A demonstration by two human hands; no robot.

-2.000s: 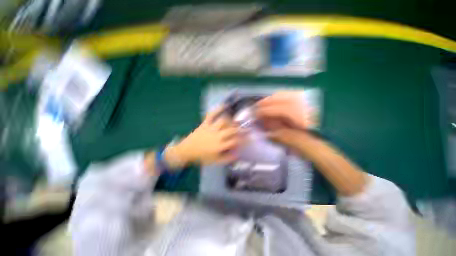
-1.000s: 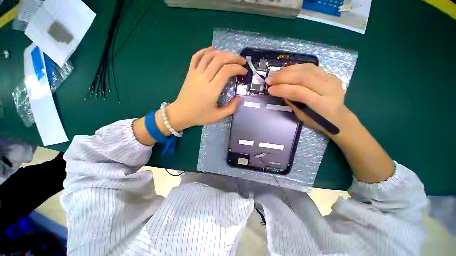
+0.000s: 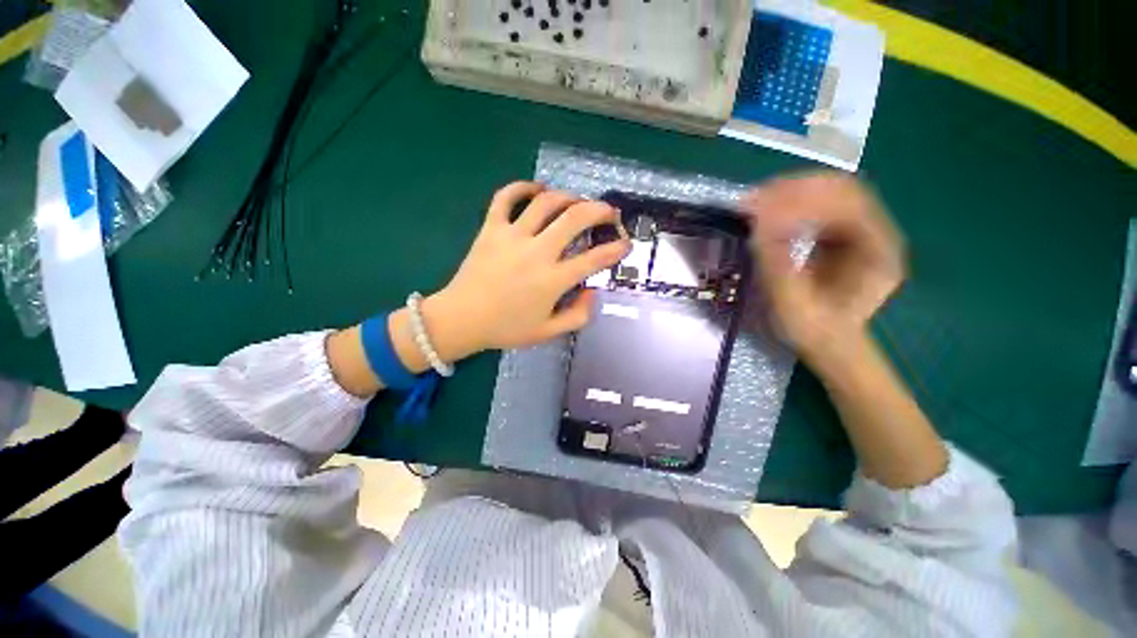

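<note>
An opened phone or tablet body (image 3: 648, 355) lies on a bubble wrap sheet (image 3: 524, 430) in front of me, its grey-violet inner face up with white strips on it. The main board (image 3: 680, 259) shows at its top end. My left hand (image 3: 530, 268) rests on the body's upper left edge, fingertips on the board area; whether it pinches a small part is hidden. My right hand (image 3: 829, 256) is blurred, just right of the body's top right corner, fingers curled. I cannot tell what it holds; no tweezers can be made out.
A pale parts box (image 3: 574, 90) with small round black parts (image 3: 549, 23) stands behind the body, beside a blue gridded sheet (image 3: 786, 72). Black cables (image 3: 268, 187), a white card (image 3: 187, 75) and a white strip (image 3: 87, 287) lie left. Another wrap edge (image 3: 1116, 374) shows far right.
My right hand has moved right, off the board to beside the body's corner, and the dark tweezers no longer show. My left hand stays on the upper left edge. The view has shifted, showing more of the box.
</note>
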